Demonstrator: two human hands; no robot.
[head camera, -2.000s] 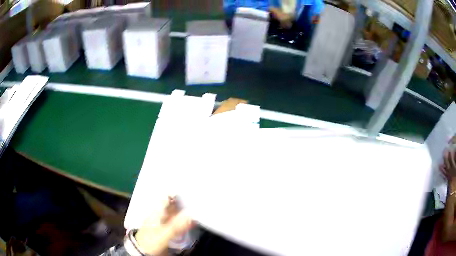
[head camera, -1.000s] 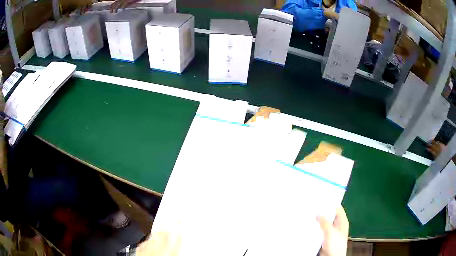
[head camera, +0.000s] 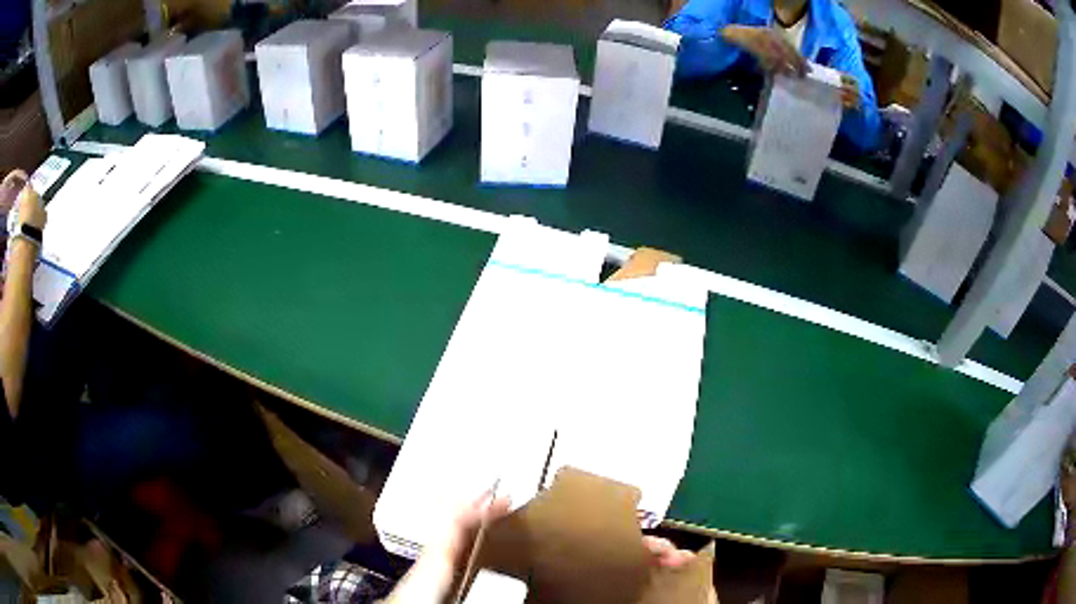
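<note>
A stack of white carton blanks (head camera: 566, 354) lies on the green table in front of me, with a thin blue line near its far end. A carton (head camera: 578, 531) is held over the near end of the stack, its brown inner face showing. My left hand (head camera: 478, 519) grips its left edge, partly hidden by the board. My right hand (head camera: 669, 552) is at its right side, with only some fingers visible. The lower part of the carton is cut off by the picture's edge.
Erected white cartons (head camera: 527, 118) stand in a row along the far side. Another pile of blanks (head camera: 118, 195) lies at the left beside a person's arm (head camera: 18, 295). A person in blue (head camera: 826, 47) handles a carton opposite. A metal post (head camera: 1003, 212) rises at the right.
The held blank has come off the stack towards me and now shows its brown inside. The person opposite has put hands on a carton. An arm has appeared at the left.
</note>
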